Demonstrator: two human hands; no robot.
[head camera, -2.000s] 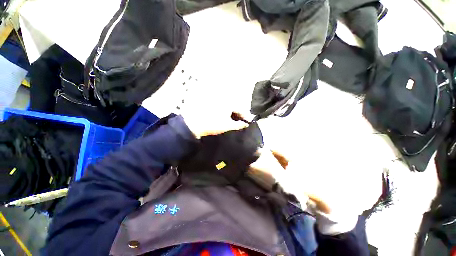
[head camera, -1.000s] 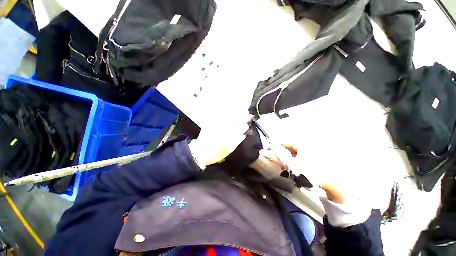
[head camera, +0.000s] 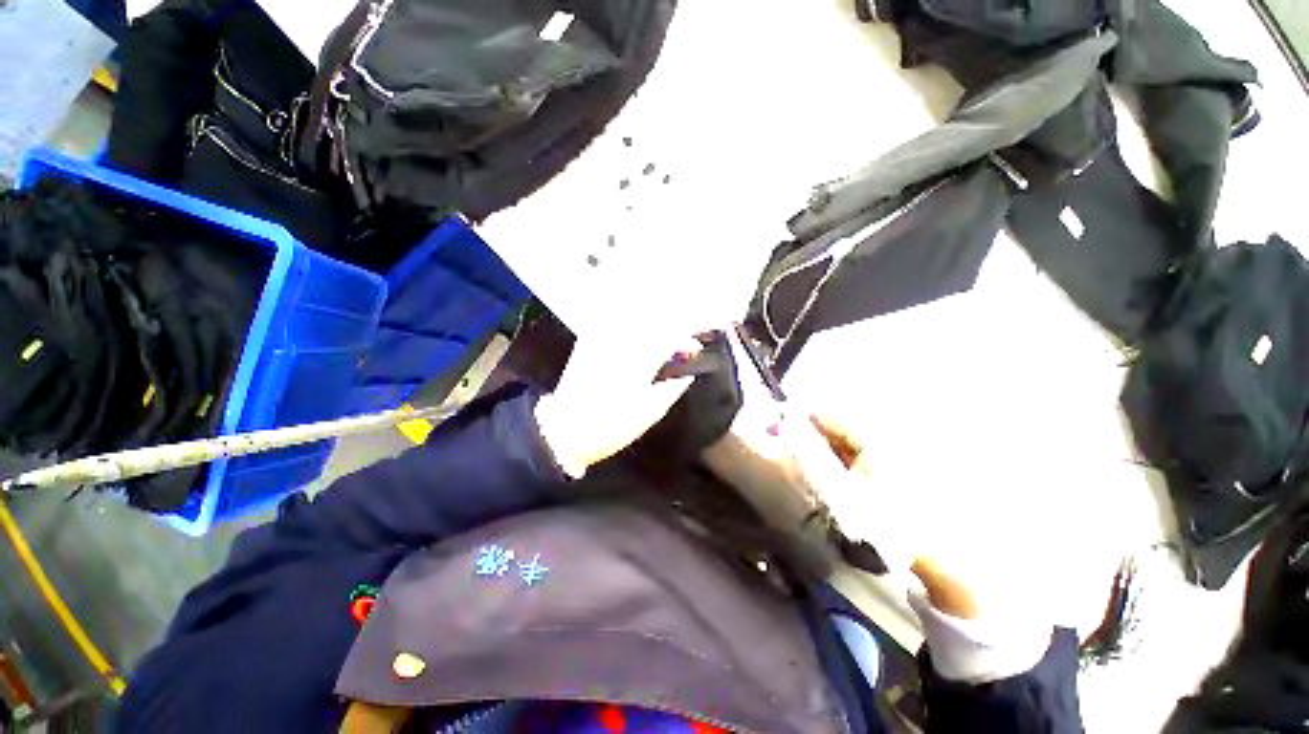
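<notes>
A black bag piece (head camera: 699, 412) is bunched between my hands close to the apron; no label shows on it. My left hand (head camera: 617, 390) is overexposed and grips the piece from the left. My right hand (head camera: 826, 480), with a pale covering, is at the piece's right side, its fingers bent around a slim dark tool, apparently thread snips (head camera: 757, 360). The narrow tip points up and away from me, beside the piece's far edge. Glare hides where the tool meets my fingers and whether its blades touch the cloth.
A blue crate (head camera: 276, 337) of black pieces stands at left, with a pale rod (head camera: 237, 446) across it. Black bags (head camera: 503, 108) lie at far left and right (head camera: 1220, 380) on the white tabletop (head camera: 991, 387). Dark scraps (head camera: 627, 182) and a thread bundle (head camera: 1117, 609) lie there.
The view has shifted, so the crate and bags sit differently. The piece was spread with a yellow label showing; now it is bunched and my left hand covers part of it. The slim tool has come into view.
</notes>
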